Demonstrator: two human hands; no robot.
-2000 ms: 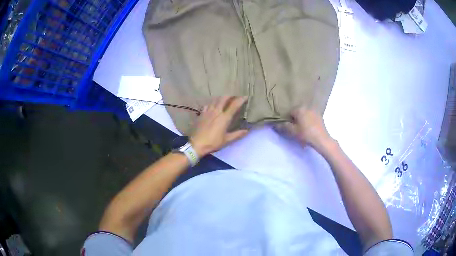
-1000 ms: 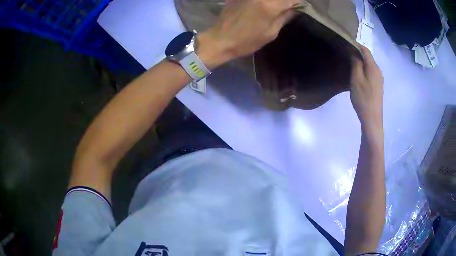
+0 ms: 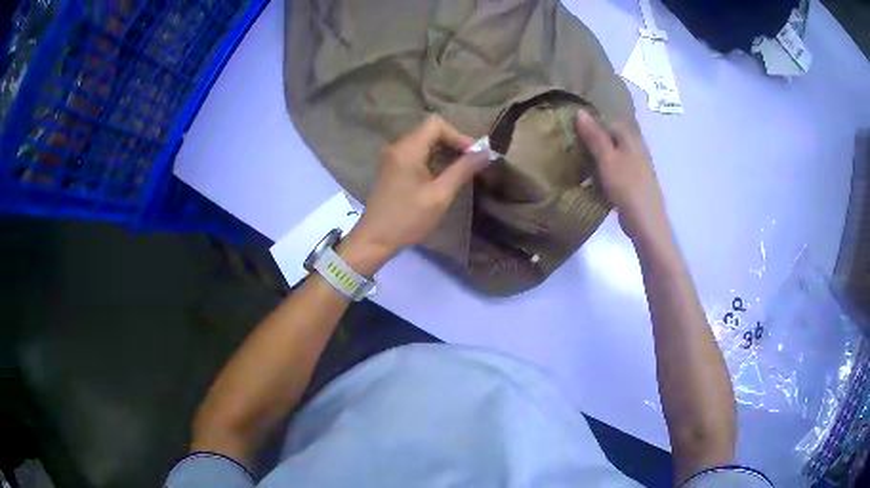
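Note:
A khaki-brown garment (image 3: pixel 372 86) lies on the white table, its near edge opened so the inside shows. My left hand (image 3: pixel 408 191) pinches a small white care label (image 3: pixel 484 149) at the opening between thumb and fingers. My right hand (image 3: pixel 625 176) grips the right side of the opening, with its thumb on the cloth. A white hang tag (image 3: pixel 310 233) lies at the left table edge, partly behind my left wrist. Other white tags (image 3: pixel 662 86) lie right of the garment.
A blue lattice crate (image 3: pixel 105 105) stands at the left. A black garment (image 3: pixel 739 21) with white tags lies at the far right. Clear polybags (image 3: pixel 782 334) with black size print lie at the right, near a brown item (image 3: pixel 856 229) at the edge.
The raised garment opening has come down onto the table. My left hand has moved down and now pinches the white label. My right hand has moved left, still on the cloth.

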